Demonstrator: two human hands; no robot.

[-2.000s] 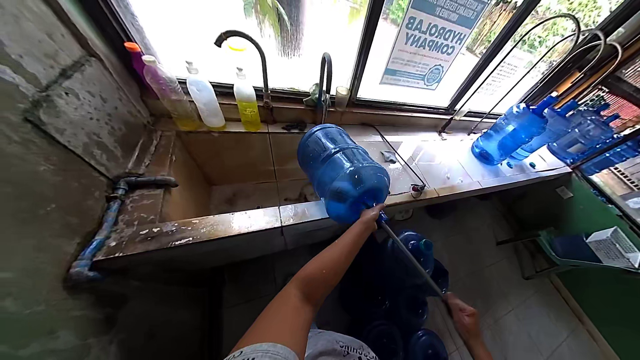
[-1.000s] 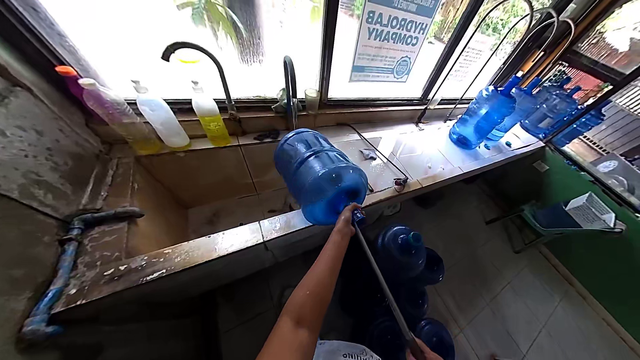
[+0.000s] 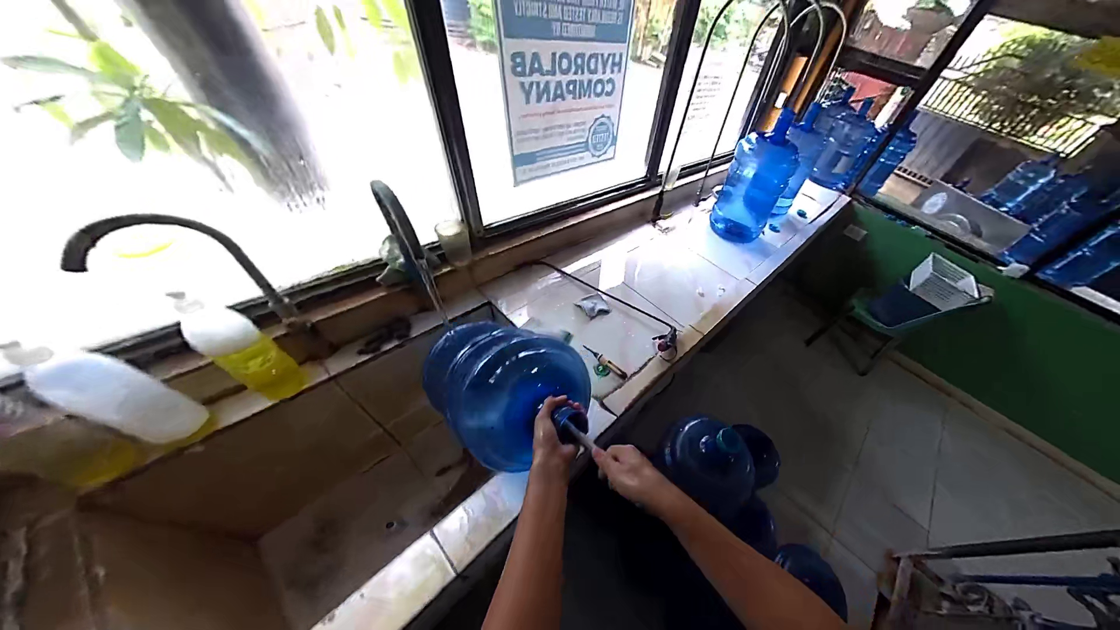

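Observation:
A large blue plastic water jug (image 3: 516, 394) lies on its side over the tiled edge of the sink, its neck toward me. My left hand (image 3: 553, 433) grips the jug by its neck. In my right hand (image 3: 628, 472) is a thin rod (image 3: 579, 435) that runs into the jug's mouth; whatever is on its far end is hidden inside. Behind the jug, a thin stream of water runs from a dark gooseneck faucet (image 3: 398, 223) toward the jug's base.
Bottles of yellow liquid (image 3: 258, 359) line the sink (image 3: 350, 516) at left. On the counter lie a thin hose (image 3: 604, 293) and a small brush (image 3: 605, 362). Blue jugs (image 3: 754, 188) stand farther along it; other jugs (image 3: 710, 459) are on the floor, below right.
My right hand has come up close to the jug's mouth, and much more of the rod is now inside. My left hand stays at the neck. The view has shifted.

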